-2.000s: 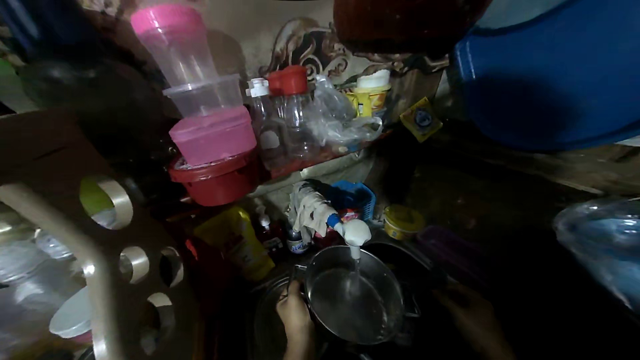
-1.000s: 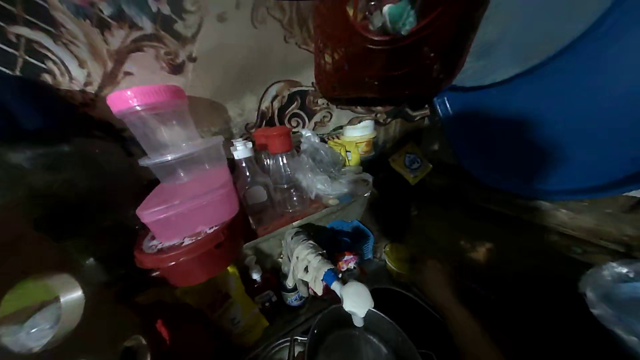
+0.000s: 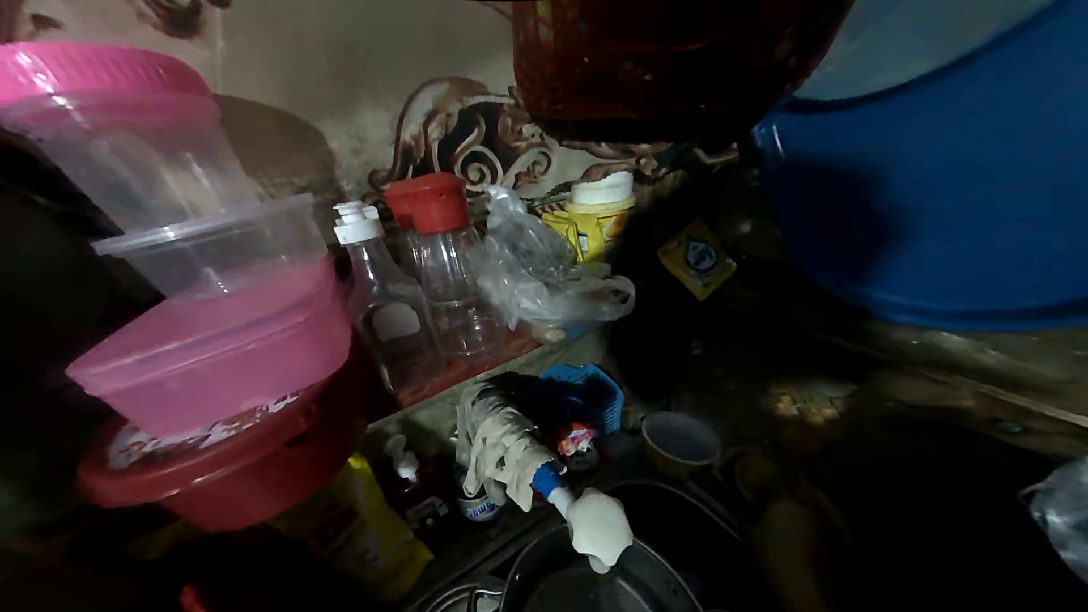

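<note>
At the lower middle, a metal pot [image 3: 603, 586] stands under a tap whose pipe is wrapped in pale cloth [image 3: 501, 442] and whose spout end carries a white cover [image 3: 597, 527]. My right hand [image 3: 761, 476] is a dim shape right of the pot, close to a small round tub [image 3: 682, 439]; its fingers are too dark to make out. Whether it touches the tub cannot be told. My left hand is out of view. The pot shows only in part at the bottom edge, beside another metal vessel [image 3: 463, 597].
Stacked plastic containers [image 3: 212, 331] rise at left over a red tub [image 3: 246, 476]. Clear bottles [image 3: 455, 289] and plastic bags [image 3: 544, 272] line a ledge. Below are a blue basket [image 3: 595, 395] and yellow packet [image 3: 370, 527]. A large blue basin [image 3: 943, 195] hangs at upper right.
The view has tilted up, and my left hand, at the pot's rim two seconds ago, is out of the frame. My right hand is now nearer the small tub.
</note>
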